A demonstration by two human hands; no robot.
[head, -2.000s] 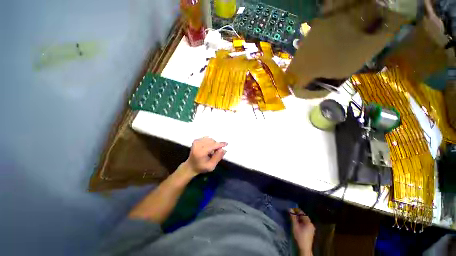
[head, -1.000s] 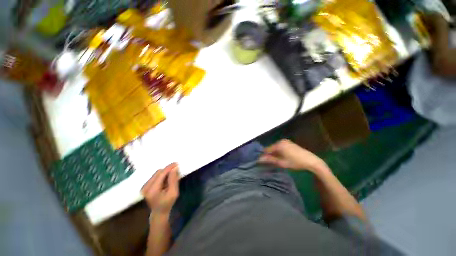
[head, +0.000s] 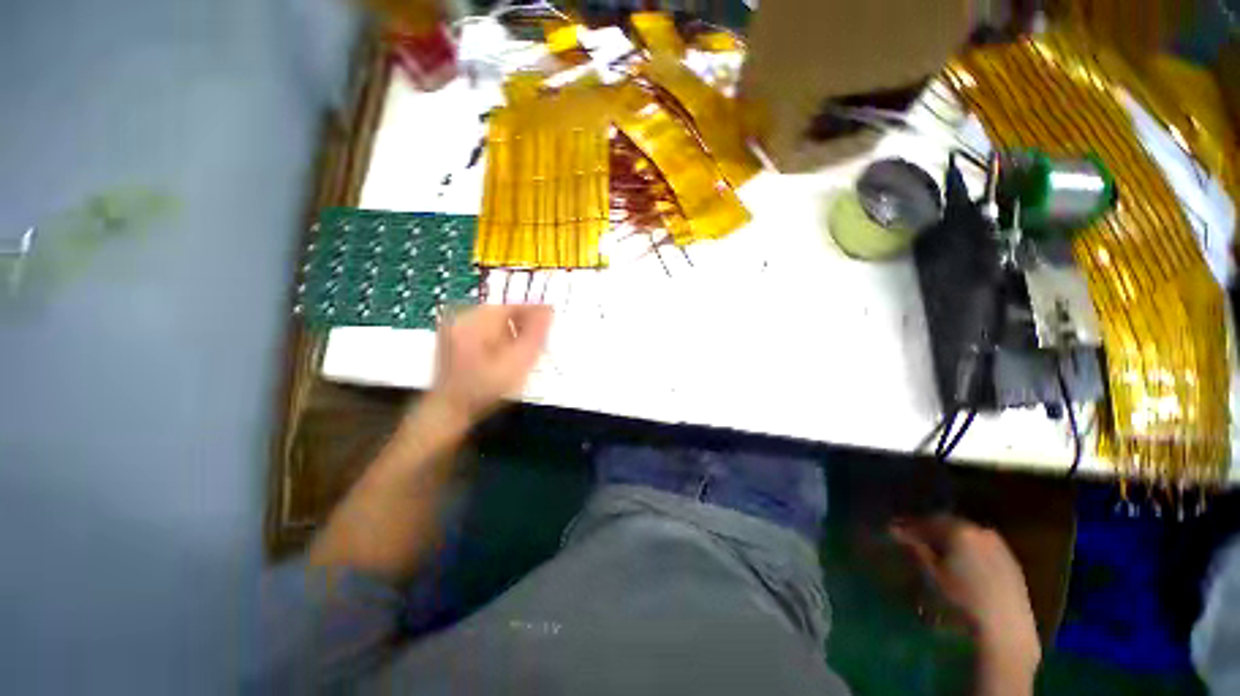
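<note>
My left hand [head: 490, 356] is blurred, with fingers curled, over the bench's front left edge by the right end of the green circuit board panel [head: 388, 269]. Whether it holds something small cannot be seen. My right hand [head: 963, 560] is blurred and low, below the bench's front edge; its fingertips are unclear against the dark background. The amber film sheet [head: 544, 184] lies just beyond my left hand, its thin dark leads pointing toward me. Small amber pieces [head: 687, 170] lie loosely to its right, over dark red leads.
A round tin [head: 884, 211] stands right of centre. Beside it are a black base [head: 963, 306] with cables and a green-ended solder spool [head: 1068, 190]. A large amber stack [head: 1156, 299] lies at far right. A brown cardboard box [head: 843, 68] stands behind. A wall is at left.
The view has swung back from a tilted angle. My left hand is now over the bench beside the panel's right end. My right hand has moved right and lower, away from my waist.
</note>
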